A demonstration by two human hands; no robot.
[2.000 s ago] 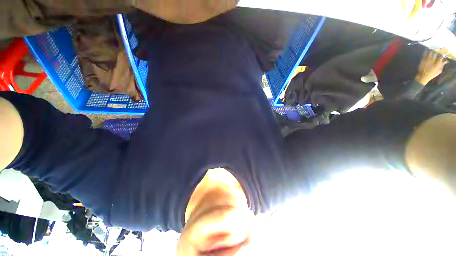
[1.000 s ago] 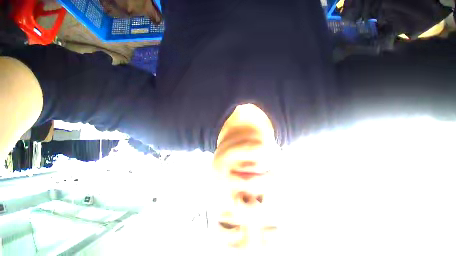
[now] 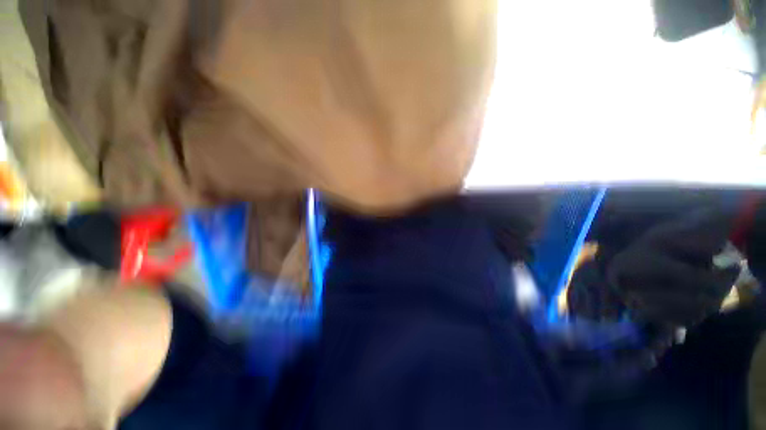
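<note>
A brown garment piece [image 3: 353, 92] lies heaped at the top left and centre and hangs over the table's front edge. The white machine table [image 3: 605, 109] shows to its right, very bright. The picture is strongly blurred. Neither of my hands is visible. A bare part of my left arm shows at the lower left, and a sliver of bare skin is cut off at the right rim. The needle area is not in view.
A blue crate [image 3: 214, 260] holding brown cloth stands below the table at left. A red plastic object [image 3: 149, 243] is beside it. Another blue lattice side [image 3: 571, 243] and dark cloth [image 3: 672, 269] are at right. A flat dark object [image 3: 693, 18] lies at the top right.
The view has swung from my chest and the ceiling back towards the table. The brown cloth and white tabletop now show at the top; the face is out of view.
</note>
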